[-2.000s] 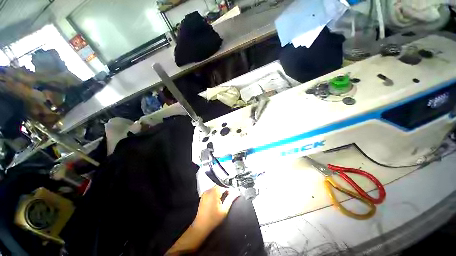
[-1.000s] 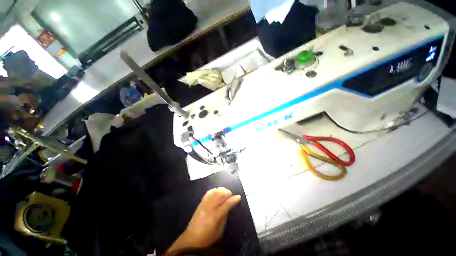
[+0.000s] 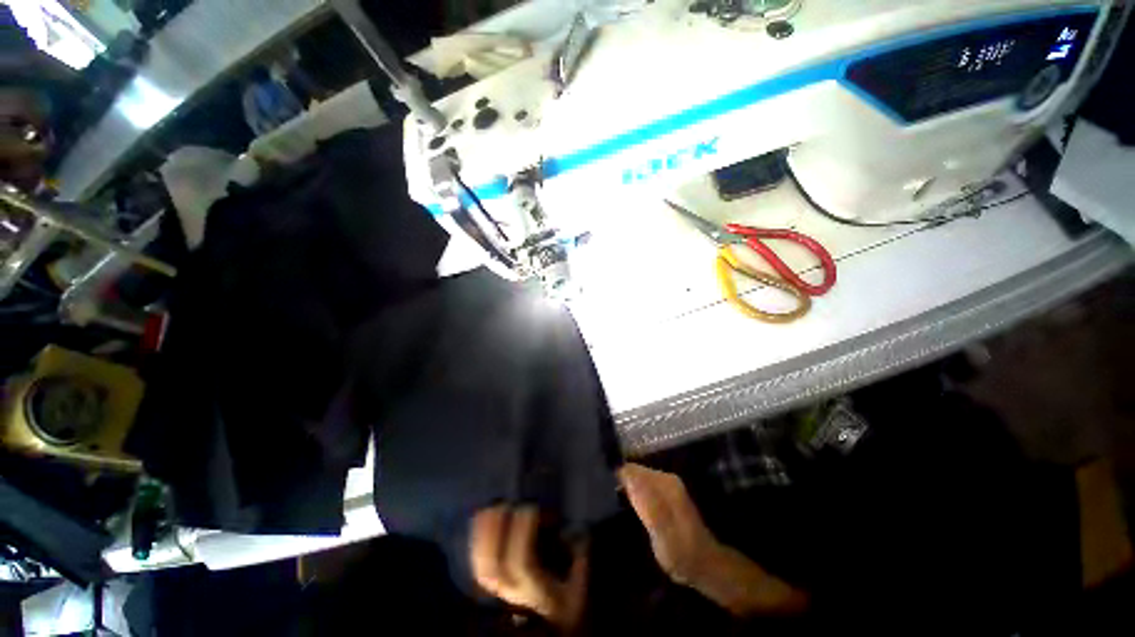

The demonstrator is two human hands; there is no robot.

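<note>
Black fabric (image 3: 485, 386) lies from the needle area (image 3: 544, 264) of the white sewing machine (image 3: 697, 112) down over the table's front edge. More black cloth (image 3: 261, 336) lies to its left. My left hand (image 3: 517, 566) is at the fabric's lower end, fingers bent on the cloth and partly in shadow. My right hand (image 3: 672, 523) is at the fabric's lower right edge, fingertips against it; whether it grips is hard to tell. Scissors (image 3: 766, 274) with one red and one yellow handle lie on the machine bed.
A small dark box (image 3: 751, 177) sits under the machine arm. A lit control panel (image 3: 971, 69) is at the upper right. A yellow-cased machine (image 3: 69, 404) is at the left. A grey bar (image 3: 386, 62) slants up from the head's left end. A person's head shows at the far left.
The view has tilted downward. My left hand has moved from near the needle down to the cloth's lower end. My right hand has come into view. The front fabric now lies spread toward me.
</note>
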